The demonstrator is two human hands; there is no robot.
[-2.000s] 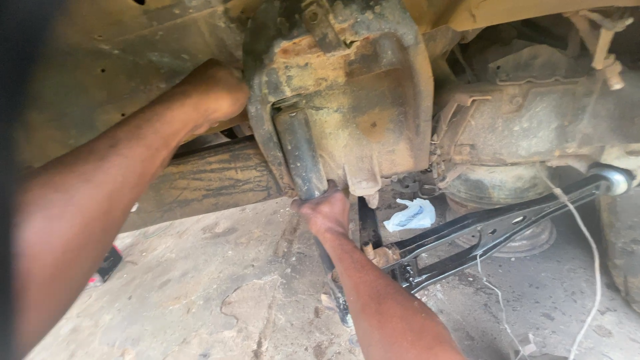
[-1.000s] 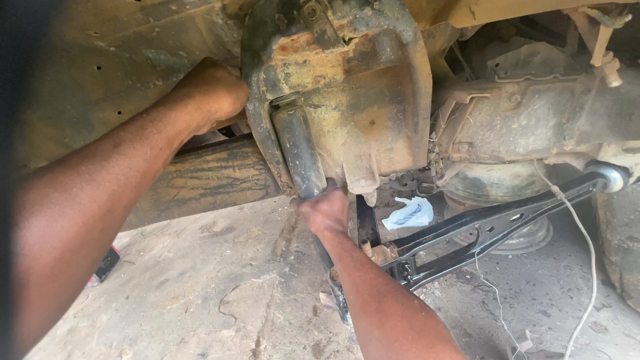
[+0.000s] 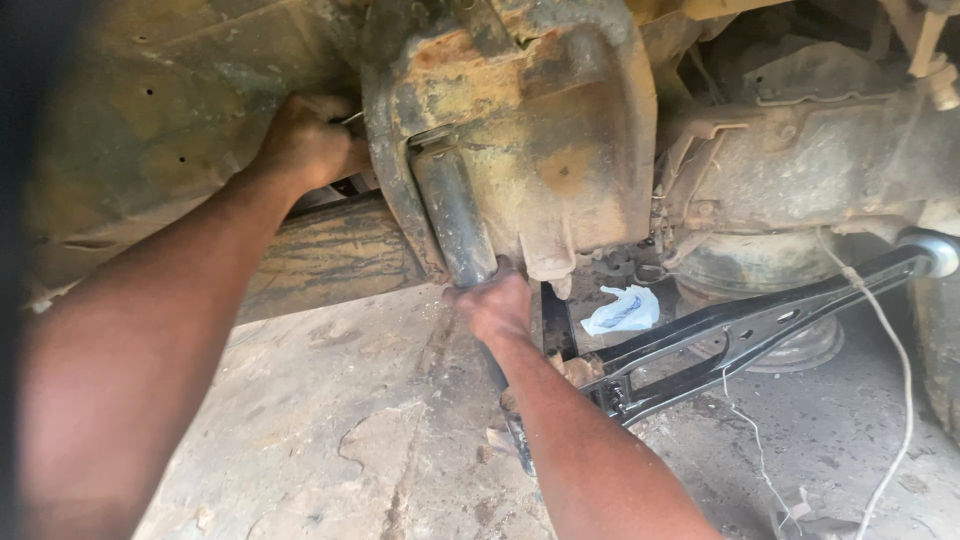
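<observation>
A dark shock absorber (image 3: 456,214) slants down in front of a rusty metal bracket housing (image 3: 577,150) under a vehicle. My right hand (image 3: 495,300) is wrapped around its lower part. Beyond the housing's left edge, my left hand (image 3: 315,142) is curled, its fingertips partly hidden behind that edge; a thin shiny piece shows beside them, and what it holds cannot be made out. A black suspension control arm (image 3: 720,315) runs from beside my right forearm up to a round bushing (image 3: 930,251) at the right.
A rusty frame rail (image 3: 337,255) crosses behind the left forearm. A crumpled white wrapper (image 3: 622,310) lies on the concrete floor (image 3: 315,427). At the right, a pale cable (image 3: 896,352) and a thin wire (image 3: 750,424) hang down. A wheel rim (image 3: 795,345) lies behind the control arm.
</observation>
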